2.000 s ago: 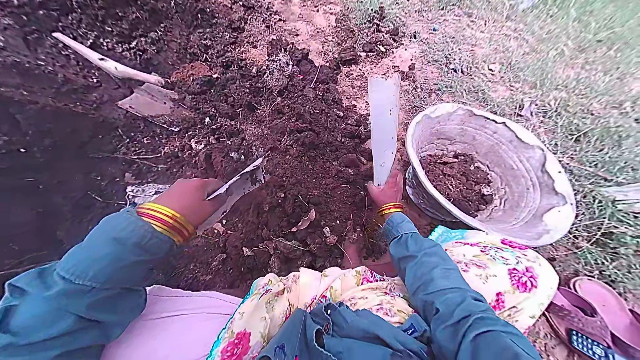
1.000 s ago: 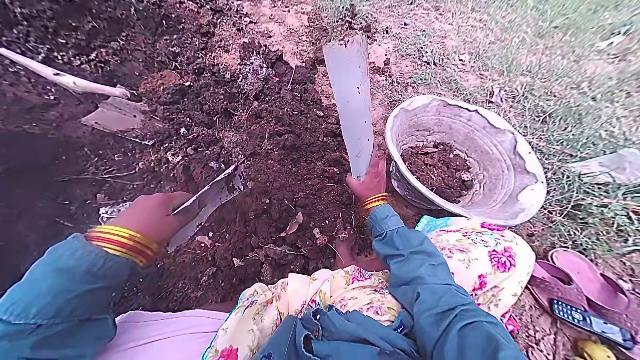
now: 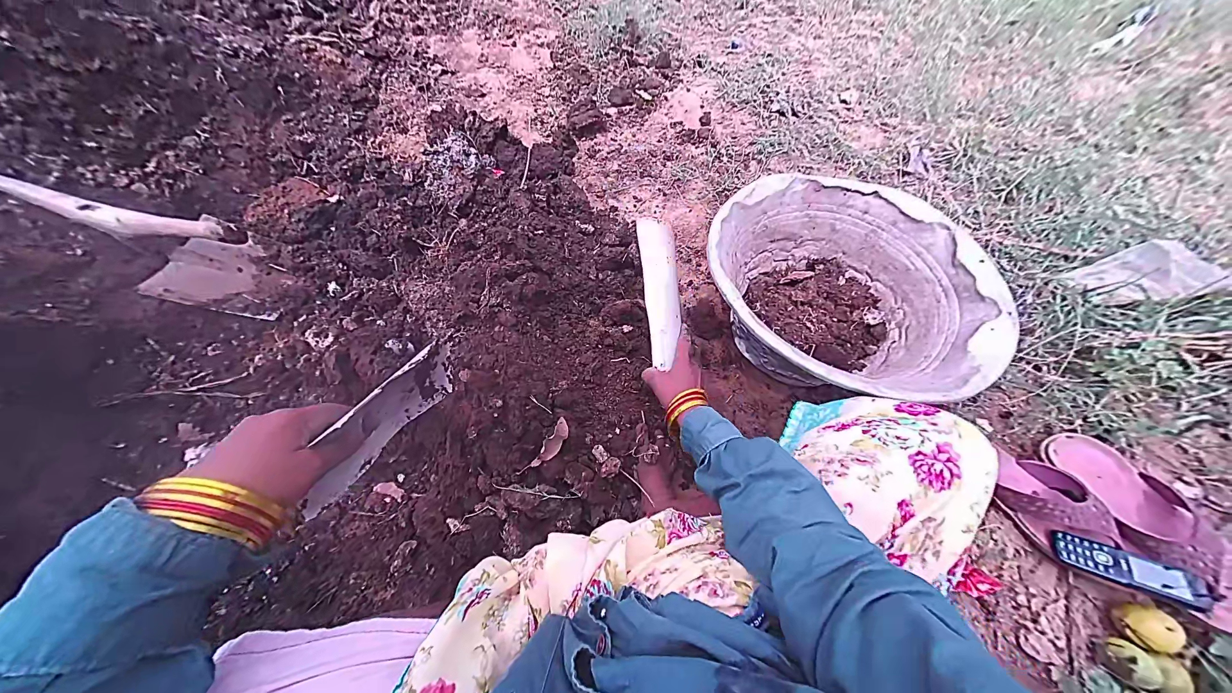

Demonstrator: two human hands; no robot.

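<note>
My left hand (image 3: 289, 450) grips a thin, flat, pale sheet piece (image 3: 385, 414), its far end against the heap of dark soil (image 3: 539, 289). To the right, my right hand (image 3: 677, 377) holds a second pale, narrow sheet piece (image 3: 659, 289), which points away from me over the soil. The material of both pieces cannot be told. Just right of that hand stands a tilted, whitish round basin (image 3: 938, 289) with a worn rim, and dark crumbly soil (image 3: 818, 310) lies in its bottom. A dry leaf (image 3: 551, 443) rests on the soil between my hands.
A hoe with a wooden handle (image 3: 115, 214) and a metal blade (image 3: 214, 274) lies at the left. Pink sandals (image 3: 1116, 486), a keypad phone (image 3: 1131, 568) and yellowish fruits (image 3: 1150, 630) are at the lower right. A plastic scrap (image 3: 1150, 271) lies on grass beyond the basin.
The piece in my right hand stood broad face to view and reached farther up; now it looks narrower and lower. My left hand still grips its piece at the soil. The view has shifted somewhat.
</note>
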